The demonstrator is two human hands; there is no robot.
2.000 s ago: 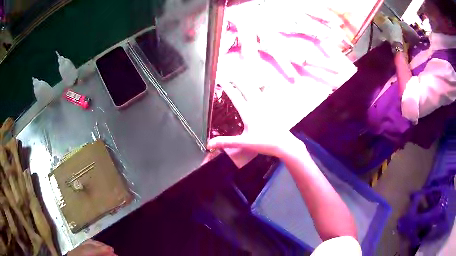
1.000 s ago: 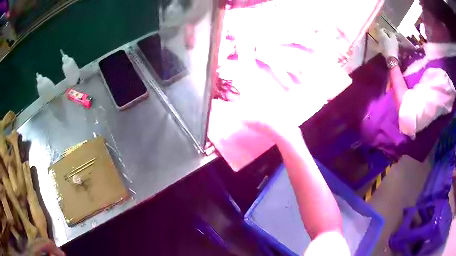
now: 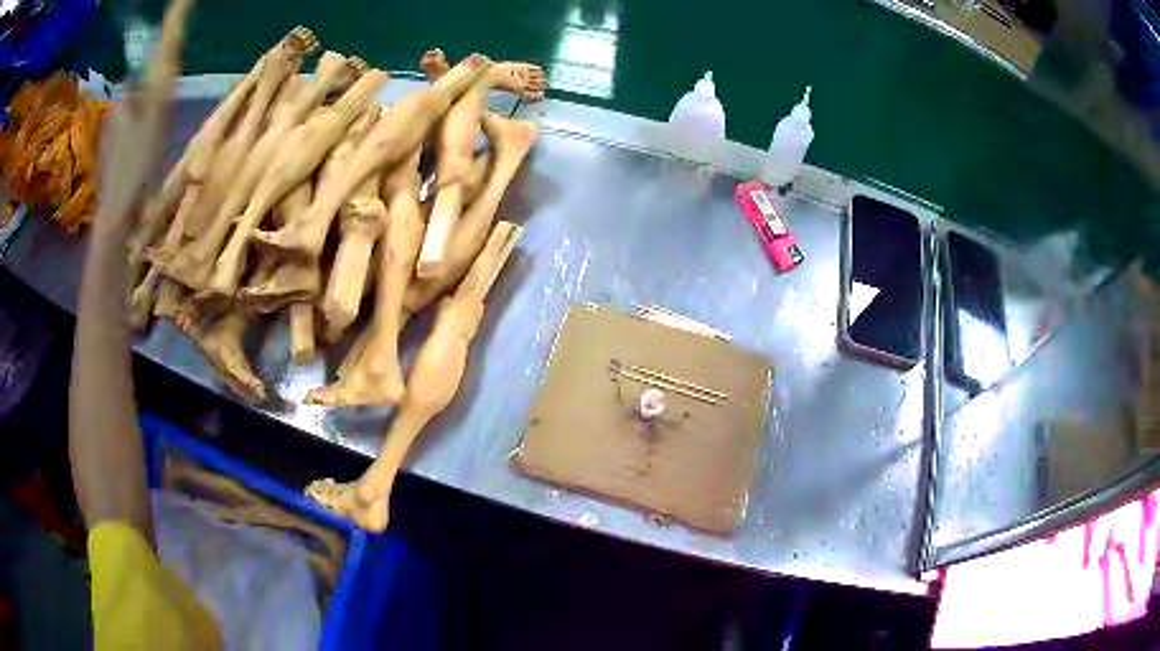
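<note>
My left hand is blurred at the top left, at the end of a raised bare arm with a yellow sleeve; its fingers and any hold are unclear. My right hand is out of the picture. A pile of tan model legs lies on the bench, right of my arm. One leg lies nearest, its foot over the front edge. A cardboard pad holds a tiny white cup and two thin sticks.
Metal bench. Two white bottles, a pink lighter-like object and a phone lie beyond the pad. A reflective panel stands right, above a bright pink-white area. A blue bin is below; orange material lies far left.
The view has swung left, bringing the whole leg pile into sight. The right arm that reached under the panel is out of view. The left arm is now raised at the far left.
</note>
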